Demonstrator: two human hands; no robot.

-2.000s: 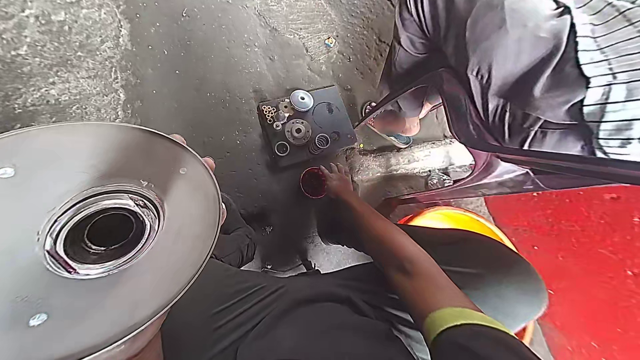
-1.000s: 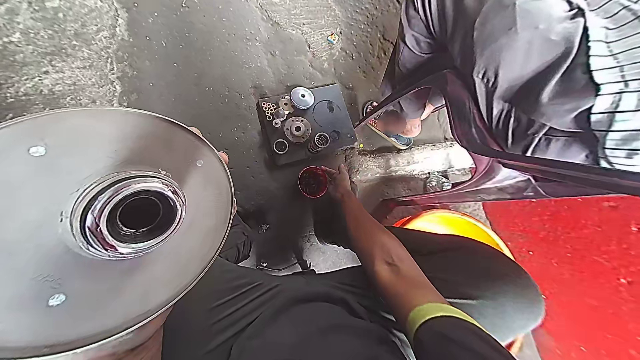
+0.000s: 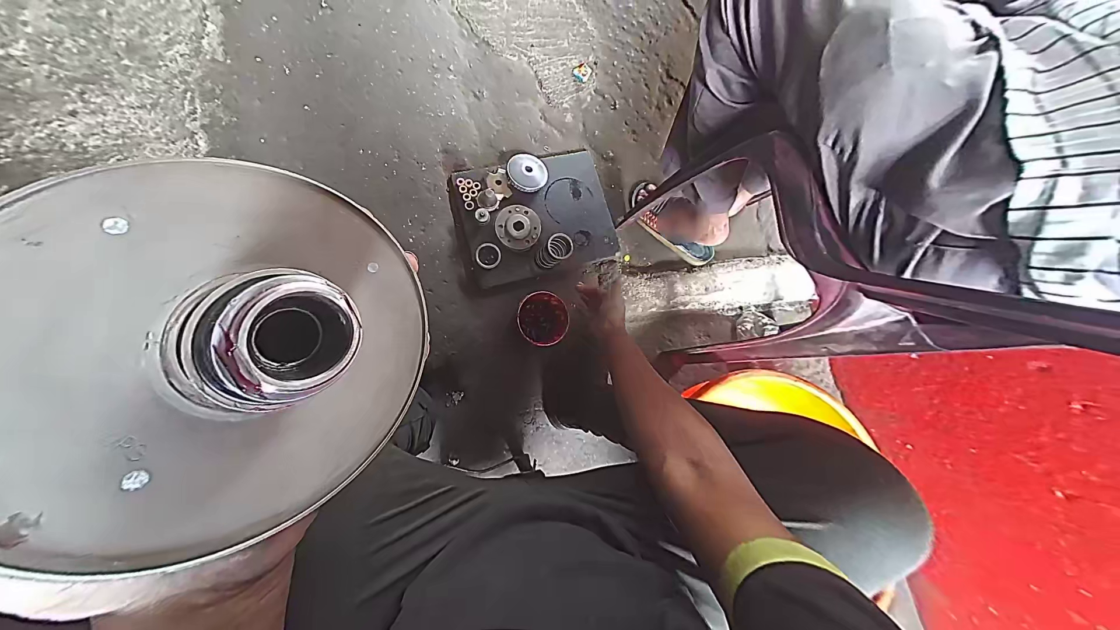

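Note:
A large round metal housing (image 3: 79, 350) with a central hub opening fills the left side, close to the camera. My left hand (image 3: 411, 261) holds it from behind; only a fingertip and the wrist area show at its edge. My right hand (image 3: 602, 306), blurred, is beside a round red-rimmed container (image 3: 543, 318) with dark red contents, its fingers apart and off the rim. Beyond it a dark board (image 3: 599, 188) bears a silver disc (image 3: 527, 173), a toothed plate (image 3: 499, 183), a flanged hub (image 3: 518, 227), a coil spring (image 3: 555, 251), a ring (image 3: 487, 255) and several small copper-coloured rings (image 3: 468, 191).
Another person (image 3: 910, 131) in grey trousers and sandals is at the upper right, behind a dark plastic chair (image 3: 801, 201). A yellow-orange rounded object (image 3: 779, 398) lies under my right thigh, near a red surface (image 3: 1015, 472). Wet concrete floor (image 3: 350, 87) surrounds the board.
My right hand, earlier at the red container's rim, has let go and moved slightly away towards the board. The metal housing has shifted and tilted in my left hand.

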